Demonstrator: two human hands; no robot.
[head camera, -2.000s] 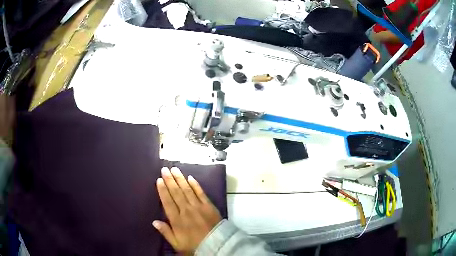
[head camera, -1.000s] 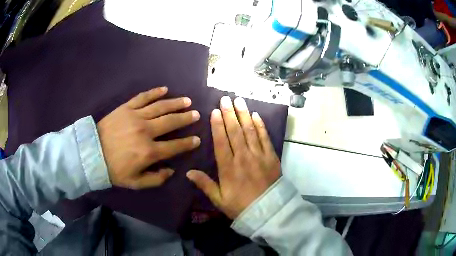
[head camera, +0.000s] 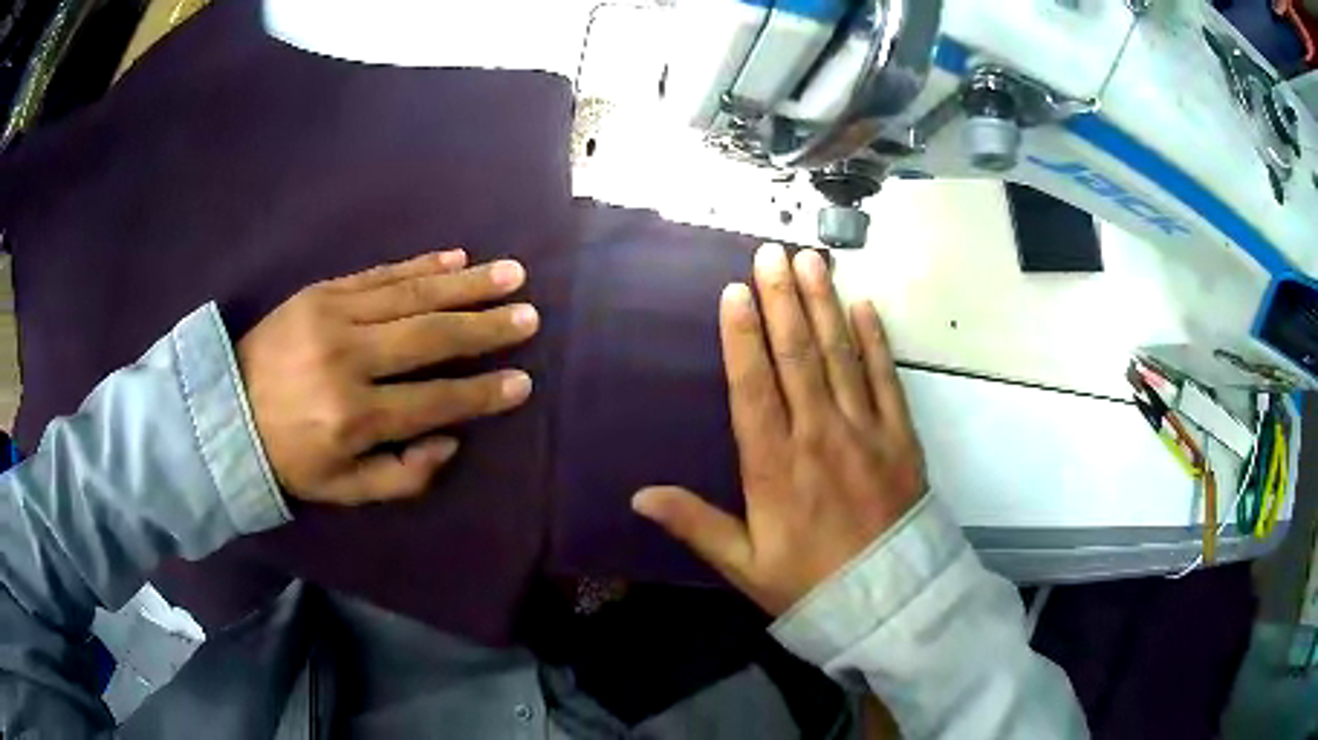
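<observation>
A dark plum garment panel (head camera: 289, 159) lies flat at the left and front of the white sewing machine (head camera: 1099, 174). A narrower plum piece (head camera: 643, 362) lies at its right, in front of the needle area (head camera: 766, 145); a seam or fold line runs between them. My left hand (head camera: 383, 379) rests palm down on the large panel, fingers spread and pointing right. My right hand (head camera: 810, 434) lies palm down across the narrower piece's right part, fingertips just below the presser area. Neither hand grips anything.
A small black rectangle (head camera: 1055, 227) lies on the machine bed. Slim orange and red tools (head camera: 1188, 448) and shears with green and yellow handles (head camera: 1272, 463) lie at the table's right end. Dark cloth (head camera: 1142, 651) is below the table edge at right.
My left hand has come in from the left edge onto the panel. My right hand has slid right, away from the left hand. The view has moved closer to the cloth.
</observation>
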